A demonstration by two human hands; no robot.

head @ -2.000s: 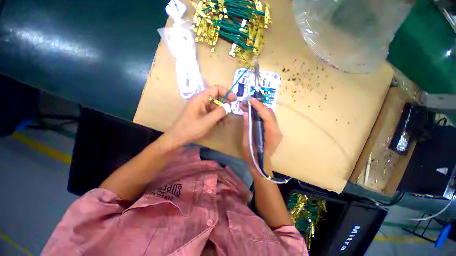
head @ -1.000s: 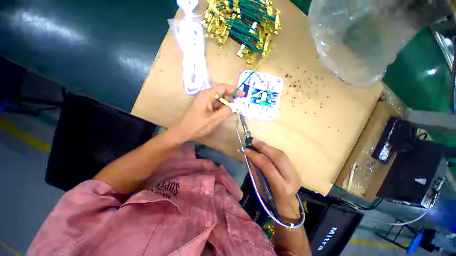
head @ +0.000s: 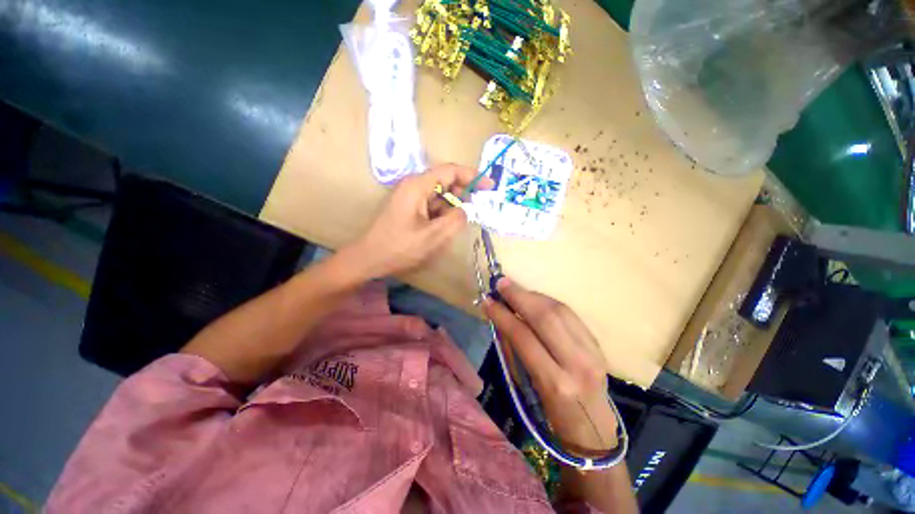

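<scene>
The white plastic housing (head: 547,216) lies on the tan cardboard with a blue-green circuit board (head: 532,191) inside. My left hand (head: 419,223) is at the housing's left edge and pinches a green lead (head: 491,168) with a gold end near the fingers; the lead reaches over the housing's upper left. A white cap covers a left fingertip. My right hand (head: 552,346) holds the dark soldering iron (head: 494,269) below the housing, tip pointing up beside the left fingertips. Its exact contact point cannot be told. The cord loops round my right wrist.
A heap of green leads (head: 492,45) lies behind the housing. A bagged white cable (head: 389,120) is at the left. A clear fume hood (head: 722,90) hangs at the upper right. A cardboard tray (head: 707,351), a black station (head: 818,346) and a black bin (head: 667,452) are at the right.
My right hand and the iron have drawn back from over the board toward me. My left hand still pinches the green lead. The view has shifted slightly.
</scene>
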